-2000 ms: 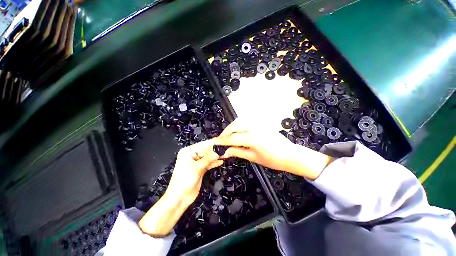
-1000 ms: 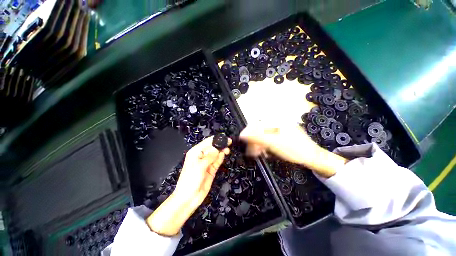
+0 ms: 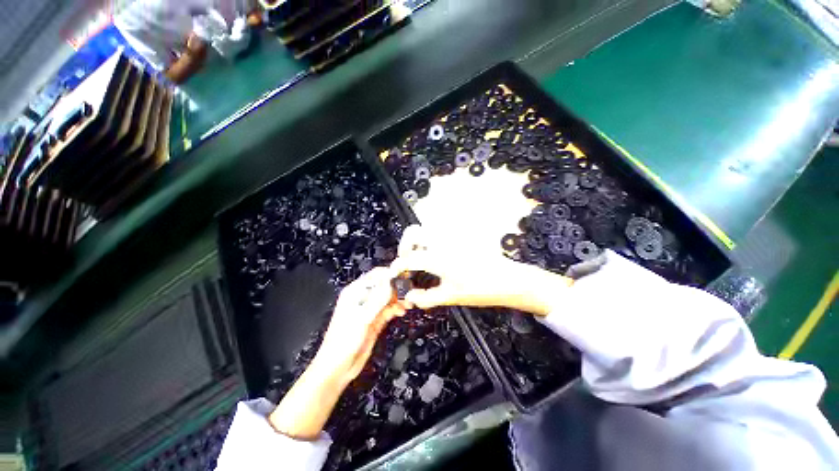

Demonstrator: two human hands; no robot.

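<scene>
My left hand (image 3: 361, 308) and my right hand (image 3: 460, 276) meet over the inner edges of the two bins. A small dark part (image 3: 403, 286) is pinched between the fingertips of both hands; its exact shape is partly hidden. The left parts bin (image 3: 299, 317) holds many small black stemmed parts (image 3: 331, 207) around a bare dark patch. The right parts bin (image 3: 635, 189) holds black ring parts (image 3: 561, 221) heaped around a glaring white liner (image 3: 469, 207).
Flat dark trays (image 3: 129, 368) lie at the left, with the grid tray (image 3: 189, 446) cut off at the bottom edge. Brown-edged stacked boards (image 3: 115, 138) stand at the upper left. A person's arm (image 3: 189, 57) shows at the top. A green surface (image 3: 681, 120) lies at the upper right.
My right hand has come back against my left hand, and both now touch the dark part. The view has shifted, bringing a person into sight at the top.
</scene>
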